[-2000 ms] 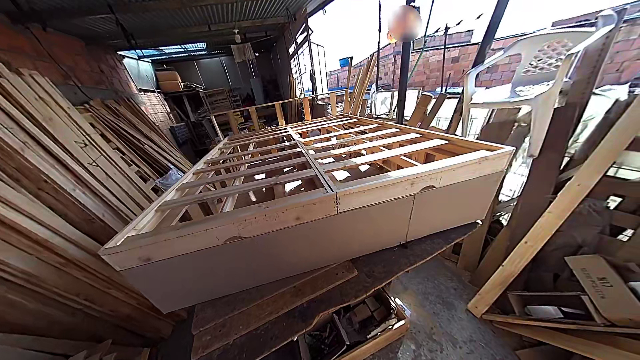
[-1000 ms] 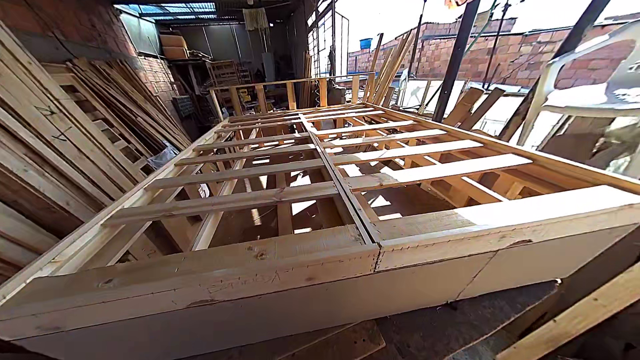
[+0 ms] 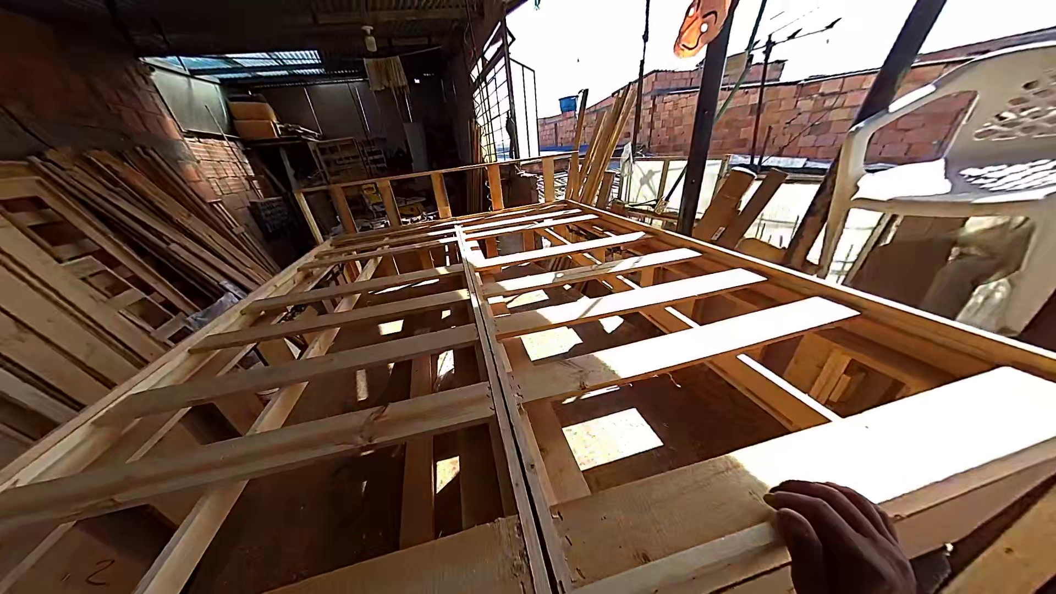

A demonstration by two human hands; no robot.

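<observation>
My right hand (image 3: pixel 841 536) is at the lower right, its curled fingers resting over the near edge of a wooden slatted bed frame (image 3: pixel 660 528). Whether it grips the edge firmly is hard to tell. Flat pale slats (image 3: pixel 676 338) cross both halves of the frame, and the nearest one on the right lies in bright sun. Two adjoining rails (image 3: pixel 503 396) run lengthwise down the middle. Below the slats, a brown panel with sunlit patches (image 3: pixel 615 437) shows. My left hand is out of view.
Stacked wooden boards (image 3: pixel 157 223) lean along the left wall. A white plastic chair (image 3: pixel 949 165) stands high at the right, past a dark post (image 3: pixel 707 124). More upright planks (image 3: pixel 606 148) lean beyond the frame's far end. An orange mask-like object (image 3: pixel 701 29) hangs near the post.
The view has moved in much closer over the slatted frame. My right hand, absent from both earlier frames, now rests on the frame's near edge.
</observation>
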